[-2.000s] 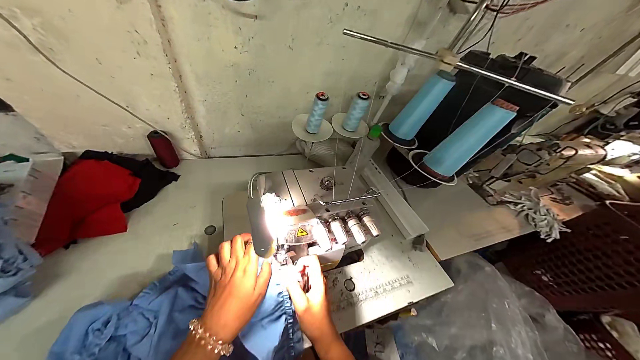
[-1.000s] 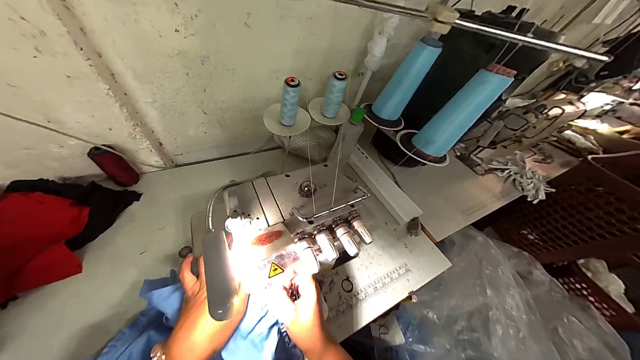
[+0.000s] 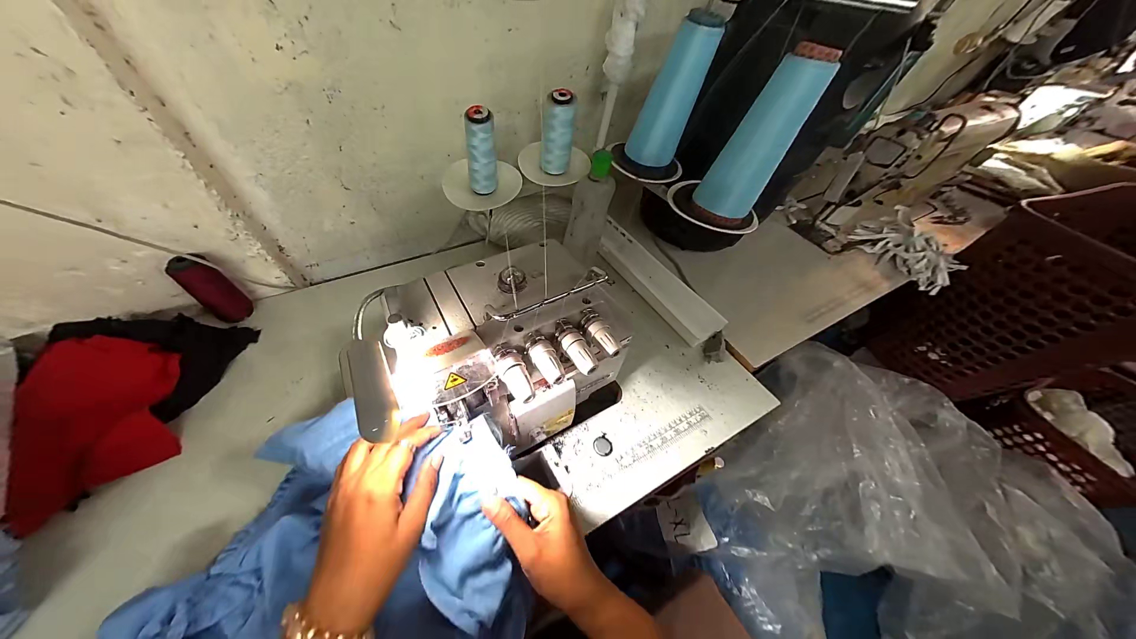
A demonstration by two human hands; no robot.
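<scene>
An overlock sewing machine (image 3: pixel 532 355) stands on the table, its lamp glaring at the left of the presser foot. Blue fabric (image 3: pixel 470 532) lies at the foot and spreads down and left over the table edge. My left hand (image 3: pixel 377 506) rests on the fabric just left of the foot, fingers spread, palm down. My right hand (image 3: pixel 550 541) pinches the fabric's right edge between thumb and fingers, below the foot. Light blue thread runs from two small spools (image 3: pixel 482 151) behind the machine; two large blue thread cones (image 3: pixel 768 133) stand at its back right.
Red cloth (image 3: pixel 89 399) and black cloth (image 3: pixel 209 364) lie at the left, near a dark red thread cone (image 3: pixel 210 288) by the wall. Clear plastic bags (image 3: pixel 852 461) bulge at the right of the table. Beyond are a brown plastic crate (image 3: pixel 1047 293) and another sewing machine (image 3: pixel 923 151).
My right hand has moved away from the foot, down along the fabric's edge. More of the fabric shows between my hands. The view has moved closer to the machine.
</scene>
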